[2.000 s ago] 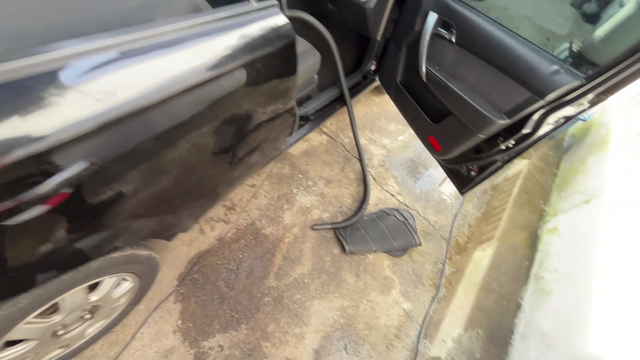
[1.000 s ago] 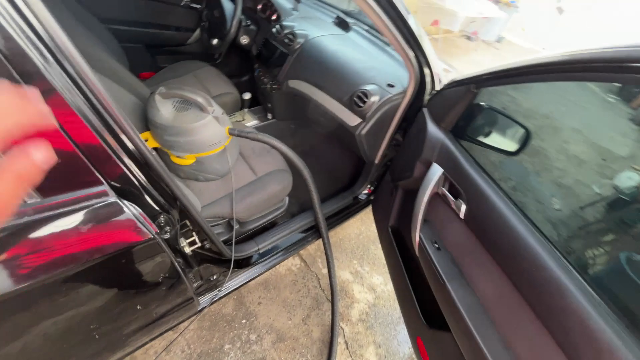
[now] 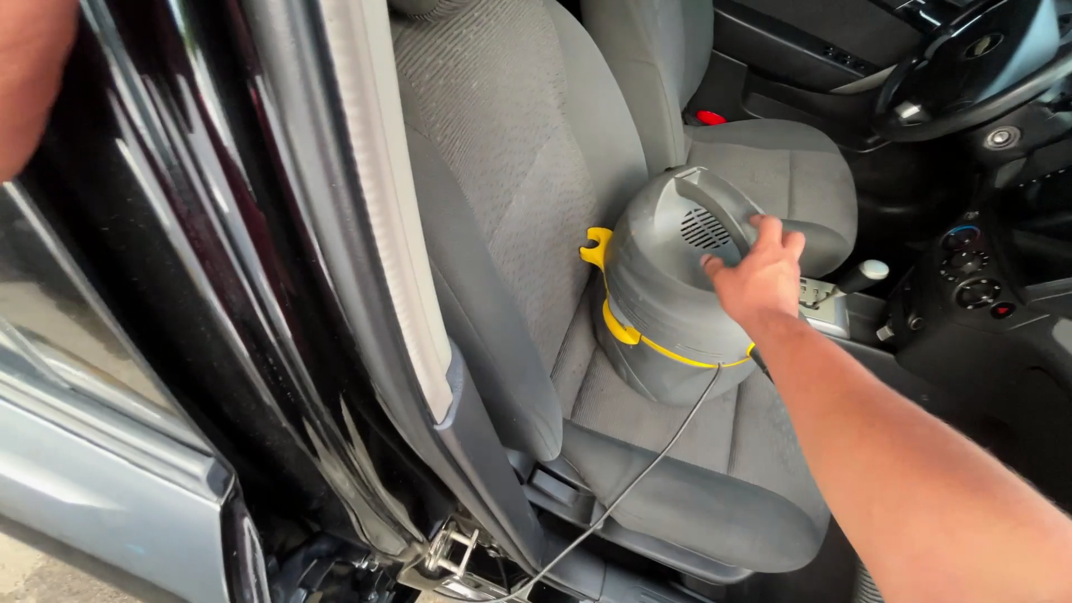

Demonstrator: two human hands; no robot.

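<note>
A grey canister vacuum cleaner (image 3: pixel 662 293) with yellow latches stands on the fabric front passenger seat (image 3: pixel 519 193). My right hand (image 3: pixel 758 272) is at the carrying handle on its lid, fingers spread and curved around the handle's near end; whether they grip it is not plain. From the vacuum's lower rim a thin power cord (image 3: pixel 624 494) runs down over the seat edge to the door sill. My left hand (image 3: pixel 29 84) shows only as a blurred part at the upper left edge, in front of the black door pillar; its fingers cannot be made out.
The black door pillar (image 3: pixel 251 251) and a light trim strip (image 3: pixel 389 209) border the opening on the left. A door latch striker (image 3: pixel 456 548) sits low on the frame. Beyond the vacuum are the gear lever (image 3: pixel 871 272), the driver's seat (image 3: pixel 770 167) and the steering wheel (image 3: pixel 980 67).
The view has moved in close to the passenger seat. My right hand, not seen in the earlier frames, has come to the vacuum's handle. The vacuum remains on the seat.
</note>
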